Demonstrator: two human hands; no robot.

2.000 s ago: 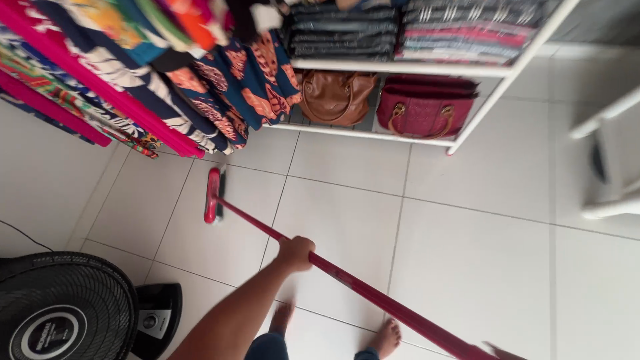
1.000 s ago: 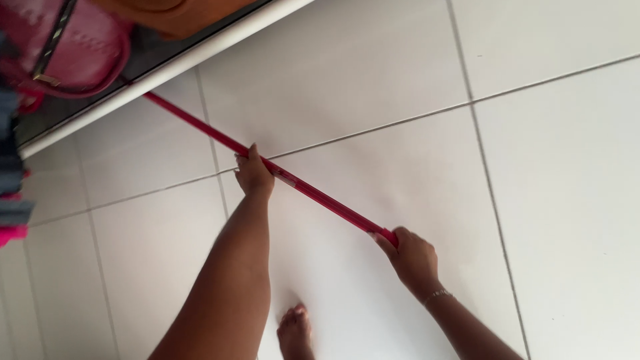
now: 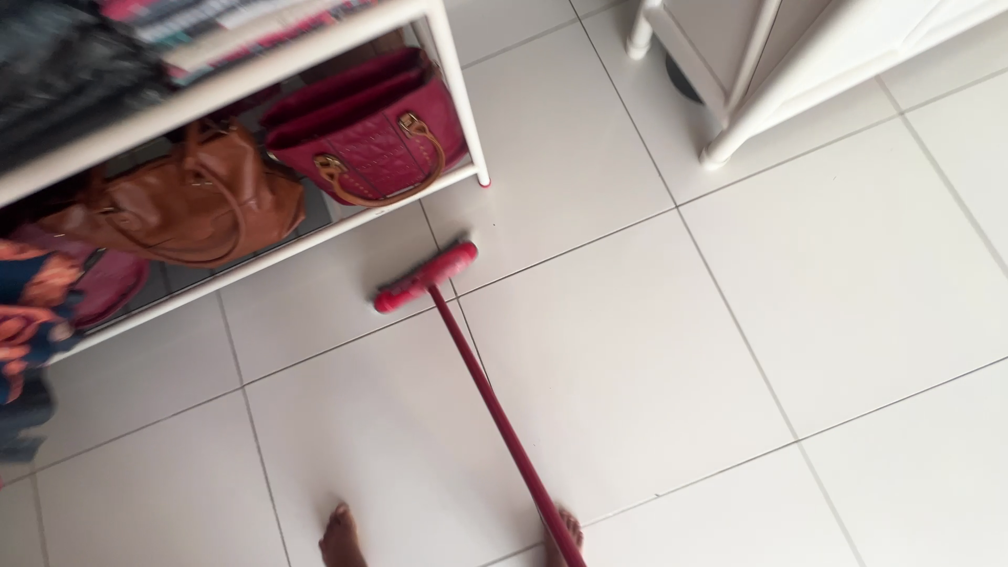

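A red broom head (image 3: 426, 277) with dark bristles rests on the pale floor tiles, just in front of the shelf's lower rail. From it the broom's red handle (image 3: 504, 421) runs down and to the right, past my right foot, and leaves the view at the bottom edge. Neither of my hands is in the picture, so what they hold is hidden.
A white metal shelf (image 3: 276, 256) at the upper left carries folded clothes (image 3: 228, 31), a brown handbag (image 3: 213, 201) and a dark red handbag (image 3: 370, 130). Patterned cloth (image 3: 27, 315) hangs at the left edge. White furniture (image 3: 756, 79) stands at the upper right. My feet (image 3: 342, 539) are below.
The broom head, under the shelf's edge and out of sight one second ago, now lies on the open floor before it. Both hands have left the view, which has shifted.
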